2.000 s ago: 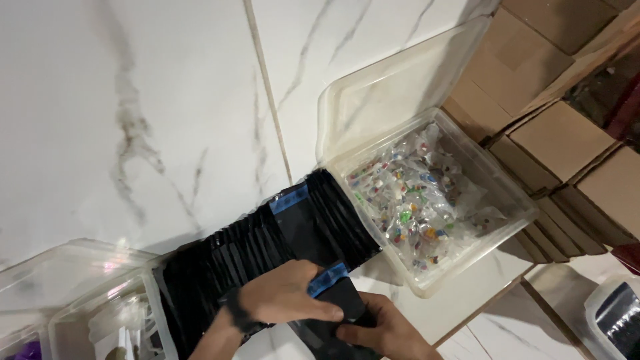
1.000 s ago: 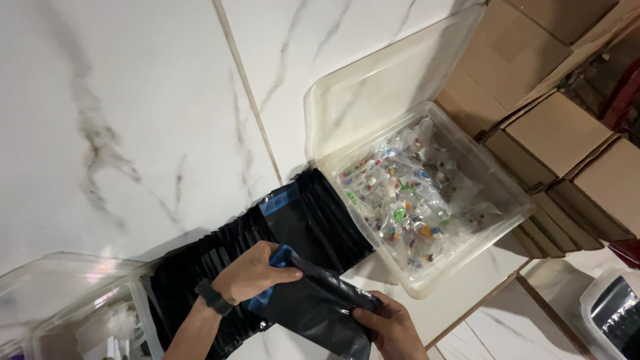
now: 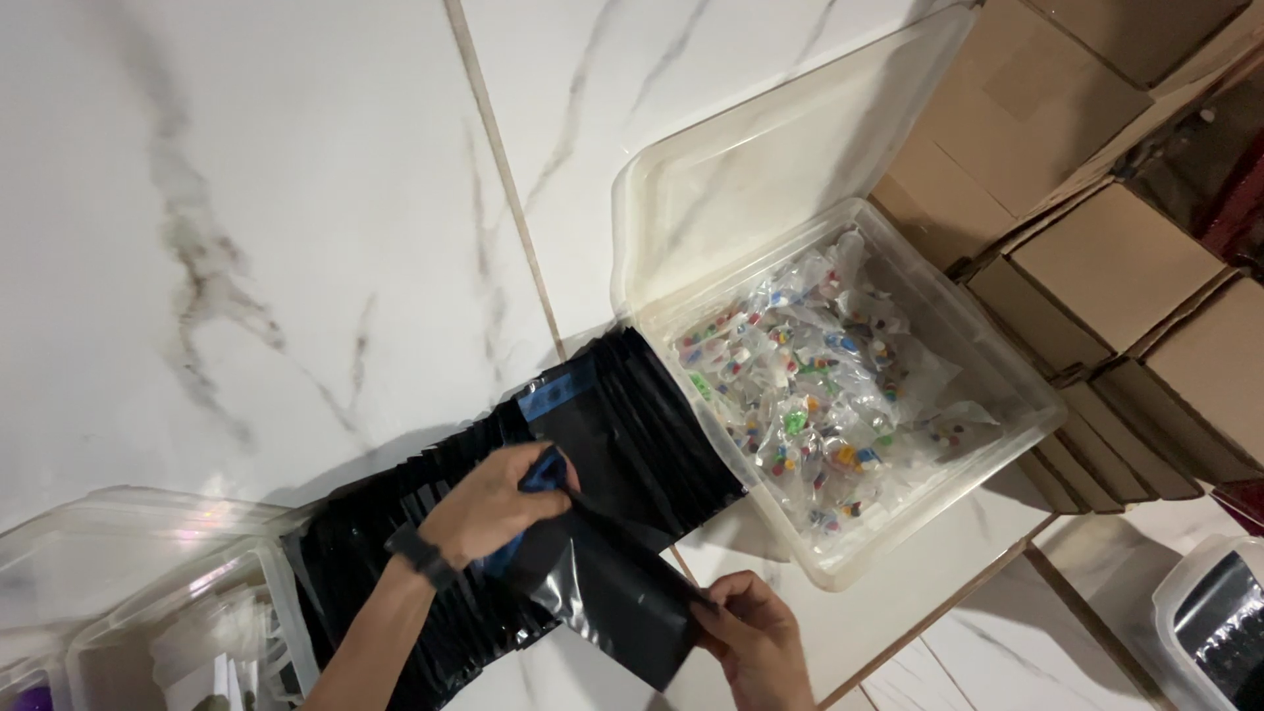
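Observation:
A black plastic mailer bag (image 3: 602, 592) with a blue strip is stretched between my two hands. My left hand (image 3: 504, 504), with a dark band on its wrist, pinches the bag's bunched blue-edged end. At the opposite end, my right hand (image 3: 750, 627) grips a corner between thumb and fingers. Below the hands lies a long row of packed black plastic bags (image 3: 632, 434). Against the row's right end stands an open clear plastic bin (image 3: 987, 346), holding many small clear bags (image 3: 810, 395) with multicoloured small pieces.
The bin's lid (image 3: 750, 168) leans back against white marbled tile. Cardboard boxes (image 3: 1116, 267) stand at the right. Another clear container (image 3: 281, 612) with plastic packets and papers is at lower left. A container with black contents (image 3: 1165, 632) sits at lower right.
My hands have moved apart, and the bag, which looked folded small two seconds ago, is now spread out between them. My left hand has kept hold of the blue-edged end since the last frame.

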